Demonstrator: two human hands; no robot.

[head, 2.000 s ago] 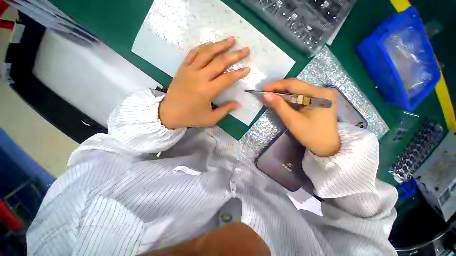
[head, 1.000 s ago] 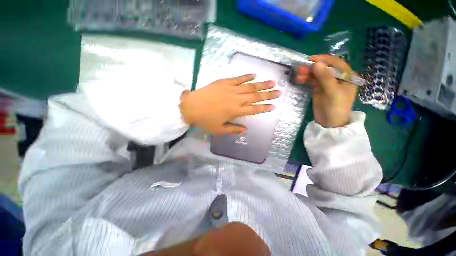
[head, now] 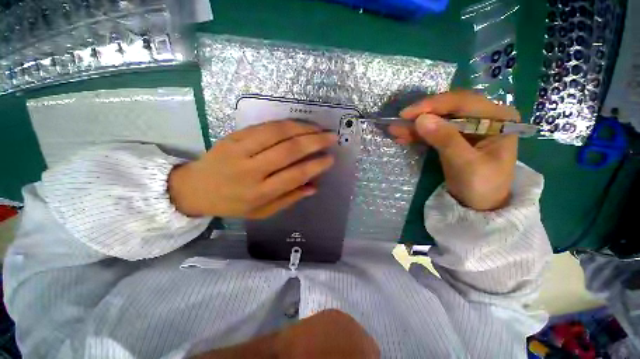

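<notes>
A tablet (head: 316, 203) lies back up on a silvery bubble wrap sheet (head: 393, 189), its camera bump (head: 348, 127) at the top right corner. My left hand (head: 260, 168) lies flat over the tablet's back, fingers spread a little, with the fingertips beside the camera bump. My right hand (head: 467, 147) is shut on thin metal tweezers (head: 484, 127), held almost level, with the tip at the camera bump. Whether the tip touches the bump or holds a small part cannot be told.
A white sheet (head: 119, 123) and a clear blister tray (head: 91, 42) lie at the left. A blue box (head: 400, 5) is cut off at the top. A clear strip (head: 500, 56), a sheet of dark rings (head: 572, 70) and blue-handled scissors (head: 605, 142) lie at the right.
My right hand and the tweezers have moved from the white sheet to the tablet's camera corner. My left hand has moved from the sheet onto the tablet. The camera view has turned.
</notes>
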